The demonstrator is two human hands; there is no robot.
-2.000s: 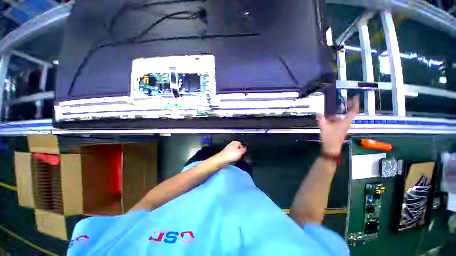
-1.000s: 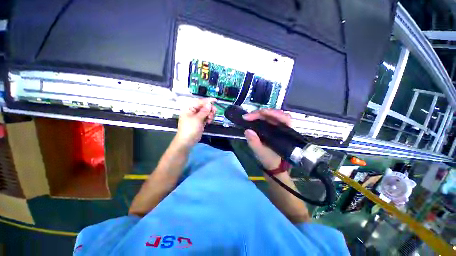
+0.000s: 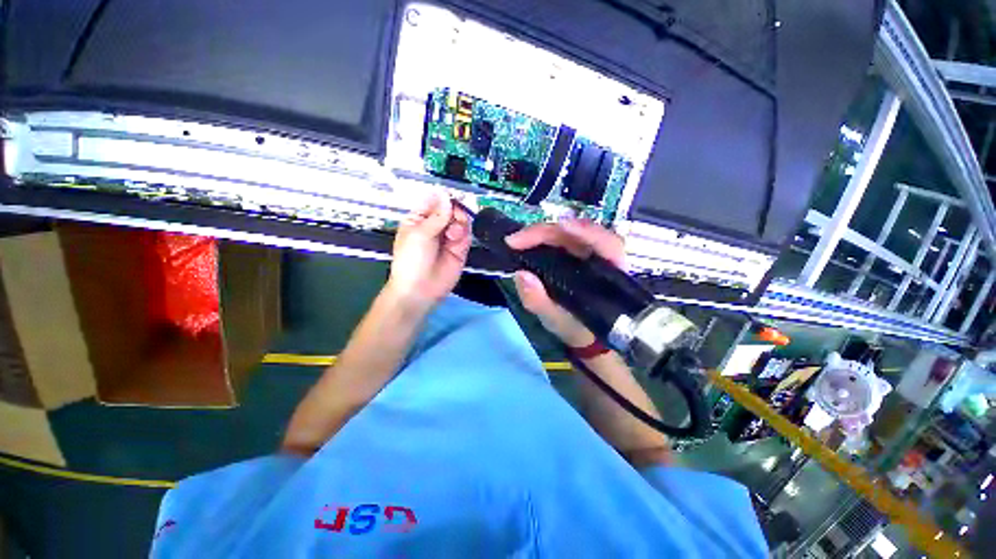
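Observation:
My right hand (image 3: 568, 262) is wrapped around a black electric screwdriver (image 3: 590, 293), which hangs on a yellow strap with a black cord. Its tip points left toward my left hand. My left hand (image 3: 431, 249) has thumb and fingertips pinched together at the screwdriver's tip; whether a screw is between them is too small to tell. Both hands are at the silver strip (image 3: 317, 180) of the display back (image 3: 240, 66). The green main board (image 3: 481, 142) shows in the white mounting plate (image 3: 524, 66), with a dark ribbon cable (image 3: 554, 164) across it.
A brown carton (image 3: 249, 328) with a red bag (image 3: 191, 286) stands at lower left. At right are the metal line frame (image 3: 852, 207), an orange-handled tool (image 3: 772, 335) and a round whitish device (image 3: 846, 393). The conveyor rail edge (image 3: 197, 227) runs along the panel.
Two seconds ago the right hand was empty and reaching out at the right; it now holds the screwdriver. Since one second ago both hands have shifted only slightly, and the view has moved a little.

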